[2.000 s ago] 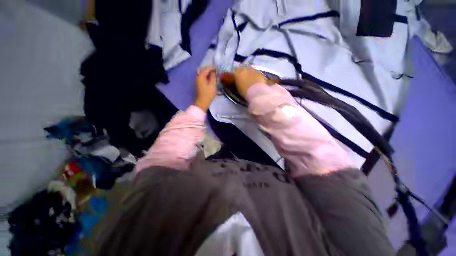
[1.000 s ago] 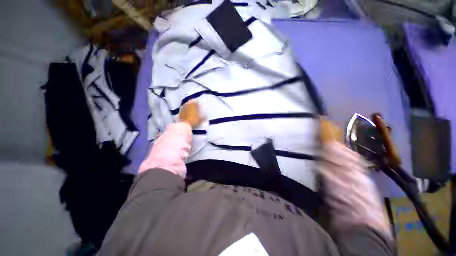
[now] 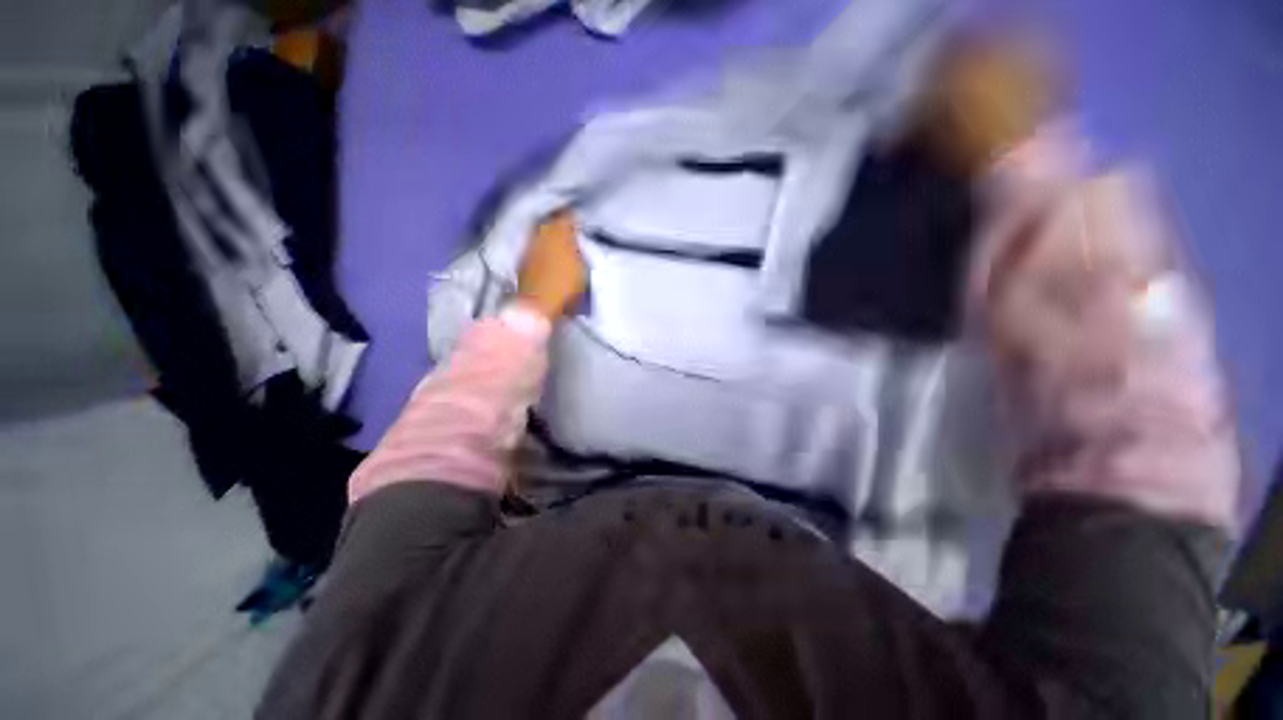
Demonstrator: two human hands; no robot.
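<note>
The white garment (image 3: pixel 675 310) with dark seam lines lies on the purple padded table close to my body, and its right side is blurred. A black rectangular piece (image 3: pixel 889 251) lies on its right part beside a pale strip. My left hand (image 3: pixel 554 265) rests on the garment's left part, closed on its cloth. My right hand (image 3: pixel 992 99) is raised at the upper right, strongly blurred, at the top of the black piece and pale cloth; its fingers cannot be made out.
The purple table (image 3: pixel 422 169) extends behind and beside the garment. Black and white garments (image 3: pixel 211 267) hang at the table's left edge. A crumpled white cloth (image 3: pixel 563 11) lies at the far edge. A bit of yellowish cardboard (image 3: pixel 1238 672) shows at the lower right.
My right hand has moved up and away from my body. The garment has shifted and bunched nearer me, its far part no longer spread out. The iron has left the view.
</note>
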